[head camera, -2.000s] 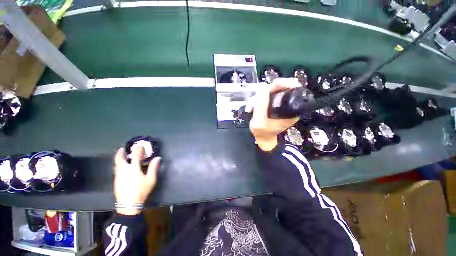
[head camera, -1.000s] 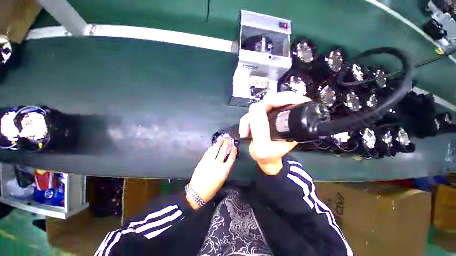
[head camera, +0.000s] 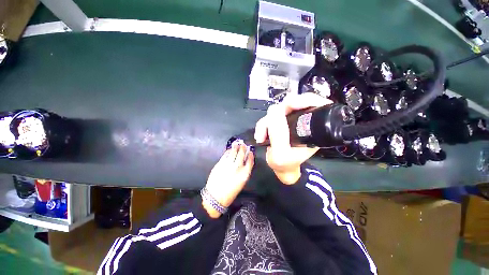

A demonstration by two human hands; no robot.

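My right hand [head camera: 281,139] is closed around the black electric screwdriver [head camera: 316,127], which is tilted with its tip pointing left at a round black unit [head camera: 233,142]. My left hand [head camera: 231,171] holds that unit on the bench with its fingers over the top. The hand hides most of the unit, and I cannot see the tip's exact contact. The pale grey screw feeder [head camera: 282,53] stands behind my hands. Rows of black round units with silvery centres [head camera: 397,144] stand at the right, and a few more [head camera: 32,132] stand at the left.
The thick driver cable [head camera: 437,80] loops over the right rows. A pale metal rail [head camera: 171,30] runs behind the dark green bench [head camera: 145,96]. Below the front edge are a parts bin [head camera: 72,207] at left and a brown carton [head camera: 413,231] at right.
Over two seconds, my left hand has moved right with the unit, and the screwdriver has come from the feeder to it. In the last second the hands have hardly moved; the view has shifted slightly.
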